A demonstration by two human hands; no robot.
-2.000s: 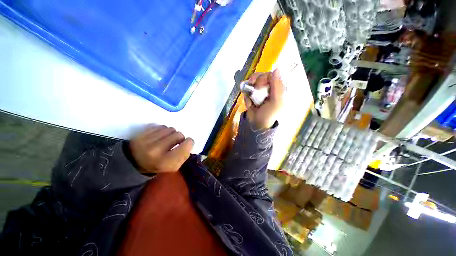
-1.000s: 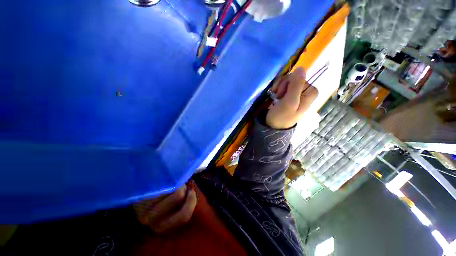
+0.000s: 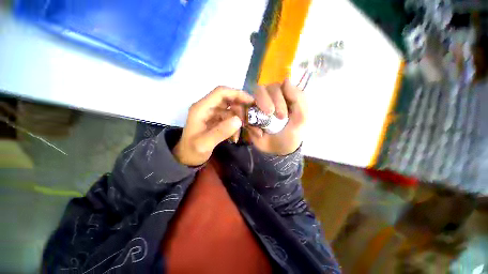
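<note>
My right hand (image 3: 281,115) holds a small lamp base (image 3: 276,124) with a white plastic body. Its silvery threaded end (image 3: 258,116) points left, towards my left hand. My left hand (image 3: 214,126) is beside the threaded end, fingers bent and thumb close to it. Whether its fingertips pinch a tiny part is too blurred to tell. Thin red and dark lead wires (image 3: 304,79) stick out above my right hand over the white sheet.
A blue plastic tray (image 3: 155,67) lies on the white table (image 3: 214,59) at upper left. Orange tape (image 3: 286,43) and a dark strip run beyond my hands. Small dark pieces (image 3: 326,59), blurred, lie on the right-hand white sheet. Stacked clear trays (image 3: 439,128) stand at right.
My left hand has risen from near the table edge to the threaded end of the base. My right hand has moved closer to my body. The view has drawn back from the blue tray.
</note>
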